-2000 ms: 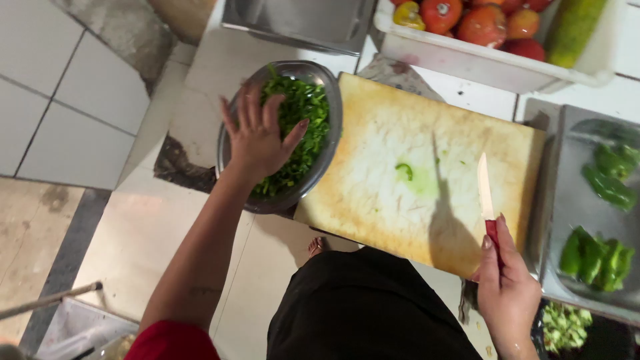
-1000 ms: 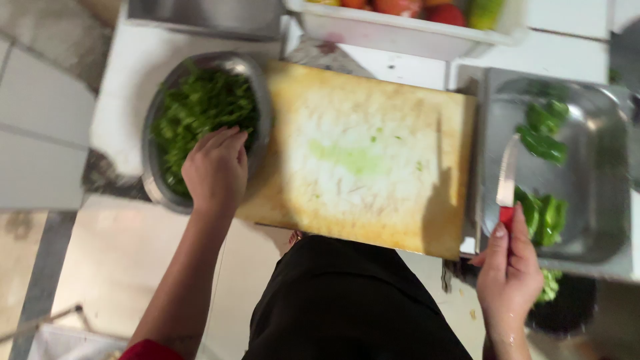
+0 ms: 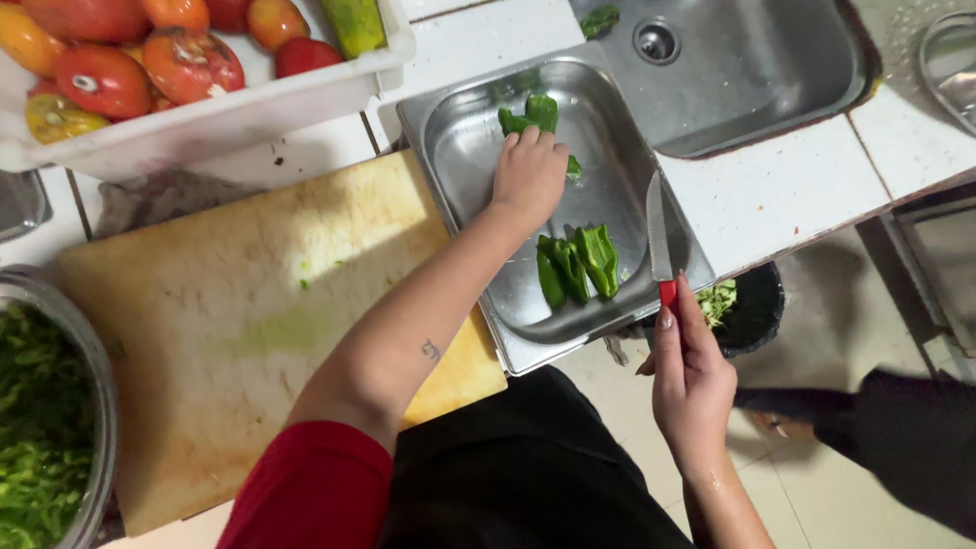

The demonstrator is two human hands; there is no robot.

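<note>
My left hand [image 3: 531, 177] reaches into the steel tray [image 3: 465, 183], its fingers over the green pepper pieces [image 3: 540, 113] at the tray's far part; whether it grips one is hidden beneath the fingers. Several more green pepper pieces [image 3: 598, 261] lie side by side nearer me in the same tray. Over the tray's right edge, my right hand [image 3: 690, 366] holds a small knife [image 3: 657, 229] by its red handle, blade pointing away from me. Left of the tray lies a worn cutting board [image 3: 305, 335] with green stains and tiny bits on it.
A steel bowl of chopped greens [image 3: 46, 427] stands at the left. A white crate [image 3: 320, 95] of tomatoes is behind the board. A sink [image 3: 732, 76] adjoins the tray. Below the counter is a black-lined bin [image 3: 755, 309]; a person's dark clothing [image 3: 900, 442] shows at lower right.
My left hand has gone from the bowl of greens to the pepper pieces in the steel tray. My right hand still holds the knife. The view has swung right.
</note>
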